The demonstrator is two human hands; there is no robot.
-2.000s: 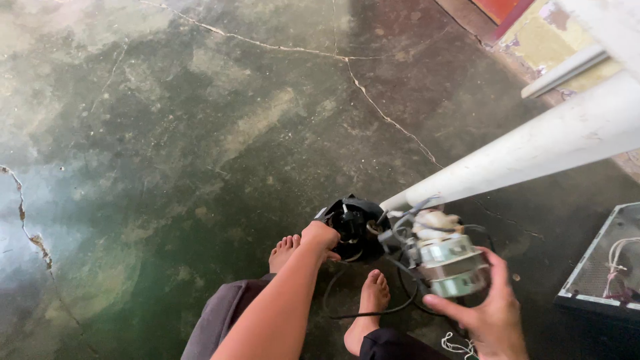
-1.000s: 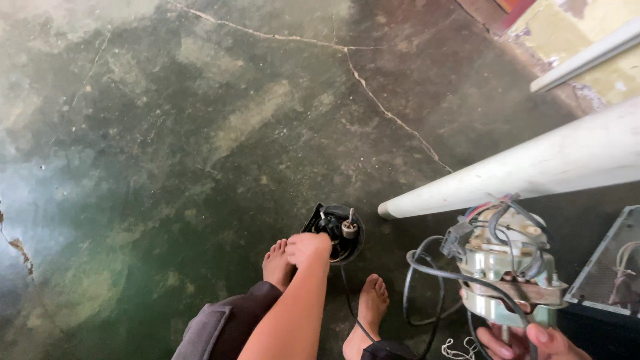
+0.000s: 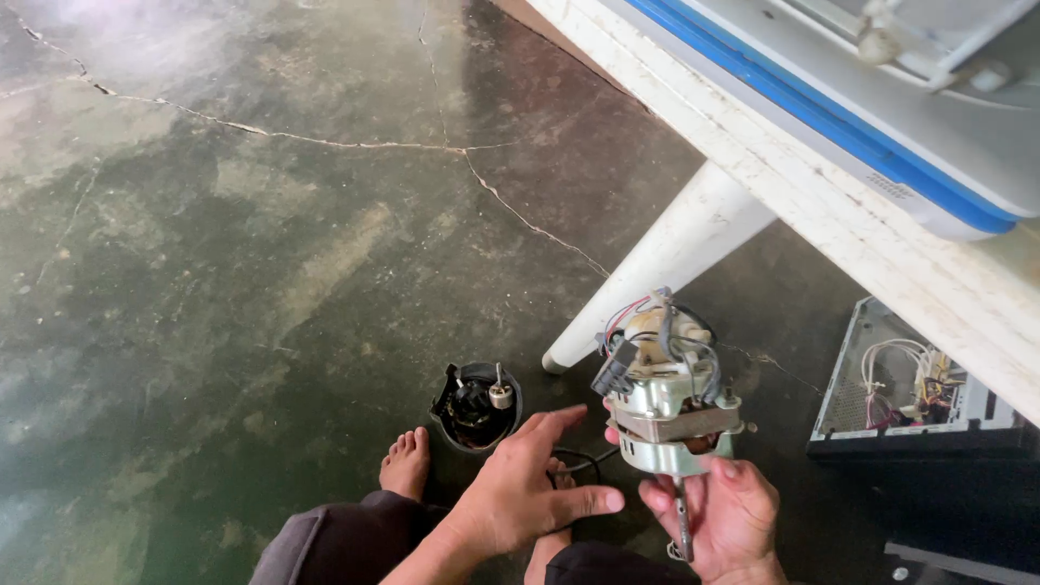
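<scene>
An electric fan motor (image 3: 678, 422) with a metal shaft pointing down, a capacitor and loose wires is held up by my right hand (image 3: 723, 516), whose fingers grip its lower end. My left hand (image 3: 524, 487) is just left of the motor, fingers spread, holding nothing. Below and beyond it, a round black plastic housing (image 3: 479, 406) rests on the floor near my bare feet, with a small metal part in it. A dark cord (image 3: 589, 463) hangs behind my left hand, near the motor.
A white table edge (image 3: 780, 187) crosses the upper right, with a white and blue plastic item (image 3: 853, 122) on top. Its white leg (image 3: 650, 268) stands just behind the motor. An opened computer case (image 3: 918, 435) with exposed wires lies at the right. The concrete floor (image 3: 284, 284) is cracked.
My left hand has let go of the black housing, which stays on the floor, and has moved right toward the motor. The motor is now upright in my right hand. The view has shifted, showing the tabletop.
</scene>
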